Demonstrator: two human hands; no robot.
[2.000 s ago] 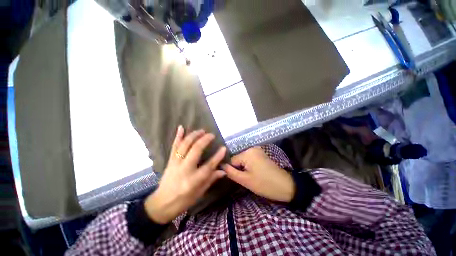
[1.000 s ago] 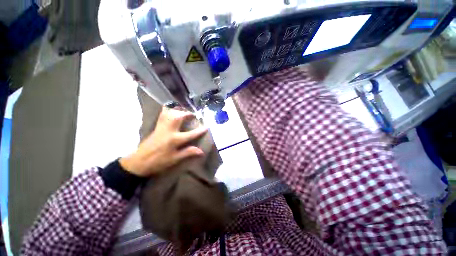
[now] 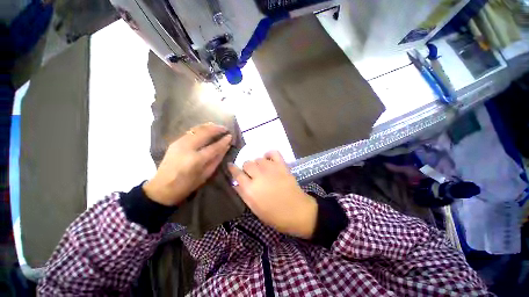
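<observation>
A brown-olive cut panel [image 3: 171, 116] lies under the needle area of the sewing machine [image 3: 191, 35] and hangs over the table's front edge. My left hand [image 3: 191, 159] is on the panel below the needle, its fingertips pinching the cloth near the right edge. My right hand [image 3: 270, 188] is just below and to the right, thumb and fingertips at the same edge, gripping the cloth by the look of it. Bright lamp glare covers the needle and presser foot, so their exact position on the cloth cannot be told.
A long brown panel [image 3: 55, 151] lies at the left table edge. Another panel [image 3: 319, 87] lies right of the needle. Blue-handled snips [image 3: 432, 75] lie at the right, behind the ruler tape [image 3: 371, 142]. Light cloth [image 3: 487, 174] hangs beyond the table at right.
Since one second ago, my right arm has come back from under the machine arm and my right hand is at the cloth's edge. My left hand has moved slightly down from the needle.
</observation>
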